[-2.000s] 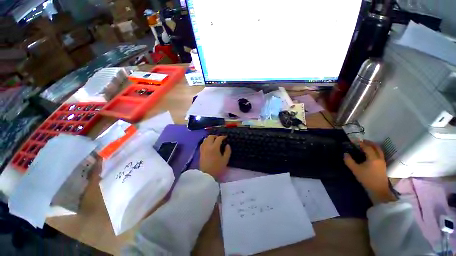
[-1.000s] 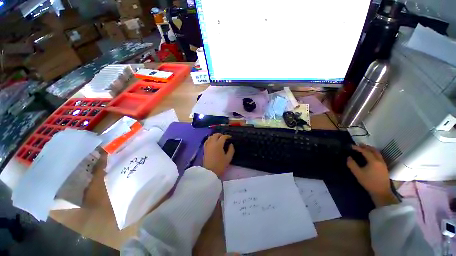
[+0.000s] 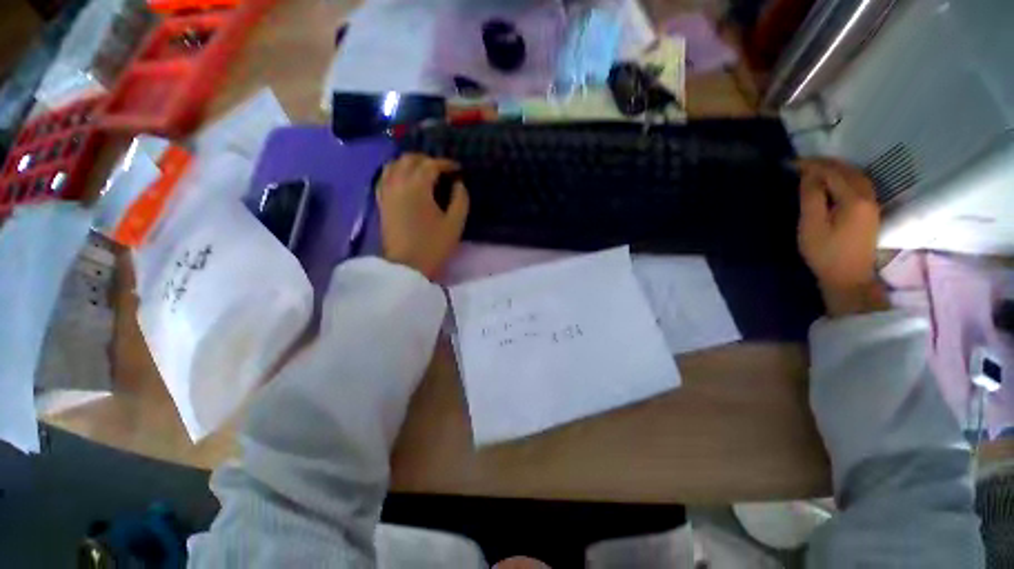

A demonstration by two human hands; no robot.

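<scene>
A long black keyboard (image 3: pixel 600 183) lies on the dark part of the desk mat. My left hand (image 3: pixel 423 217) rests at its left end, thumb and fingers apart around a dark rounded patch; I cannot tell whether that is a mouse or the keyboard. My right hand (image 3: pixel 839 228) is at its right end, fingers bent toward the keyboard's edge; the image is blurred and no mouse shows. A white sheet with handwritten notes (image 3: pixel 567 356) lies in front of the keyboard, overlapping a smaller sheet (image 3: pixel 684 302).
At left are a smartphone (image 3: pixel 285 211) on the purple mat (image 3: pixel 322 167), a marked white bag or sheet (image 3: pixel 222 300), an orange-and-white packet (image 3: pixel 156 198) and red parts bins (image 3: pixel 167 83). At right are the printer (image 3: pixel 945 133), steel flask (image 3: pixel 828 45) and a white plug (image 3: pixel 986 369).
The view has tilted down, so the monitor is out of the picture and the desk's front edge shows. My right hand no longer shows the black mouse under it. My left hand stays at the keyboard's left end.
</scene>
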